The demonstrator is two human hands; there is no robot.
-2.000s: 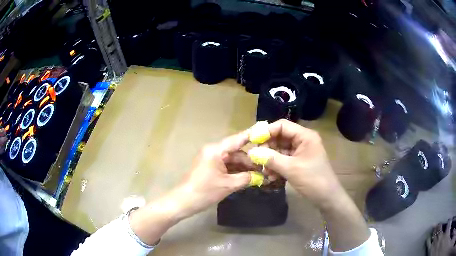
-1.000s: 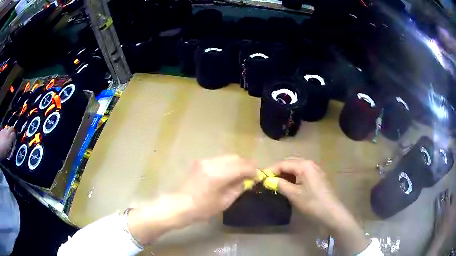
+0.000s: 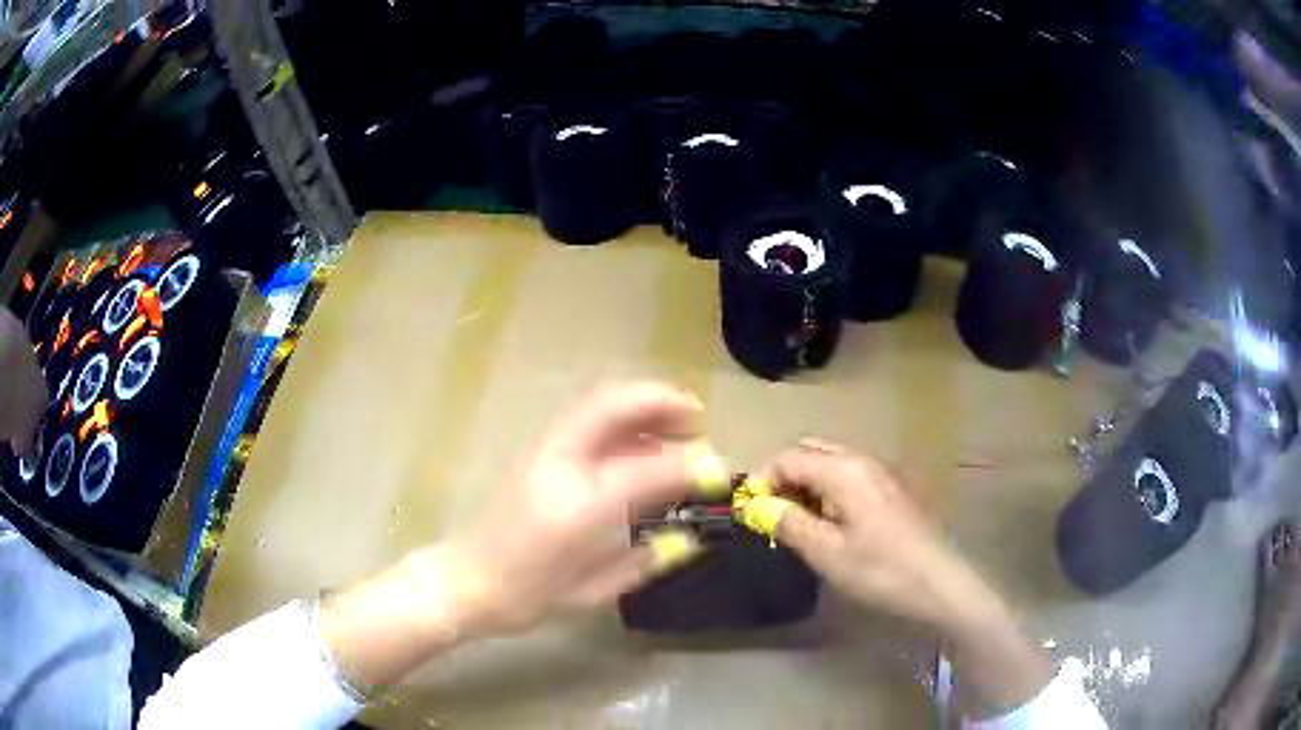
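Observation:
A black speaker housing (image 3: 722, 588) lies on the board in front of me, its opening towards my fingers. Thin lead wires (image 3: 709, 509), some red, show at the opening. My right hand (image 3: 842, 513), with yellow finger cots, pinches at the right end of these wires; what its fingertips cover is hidden. My left hand (image 3: 578, 499) is blurred, over the housing's left side, its cotted thumb and finger apart, with nothing seen between them.
Black standing units (image 3: 778, 307) are grouped along the back and right of the tan board (image 3: 428, 357). More units (image 3: 1120, 528) lie at the right. A carton of ringed units (image 3: 214, 414) is at the left. Another person's hand (image 3: 17, 378) is at the left edge.
My left hand has come away from my right fingertips and opened. My right hand stays near the opening. The housing remains lying in front of me.

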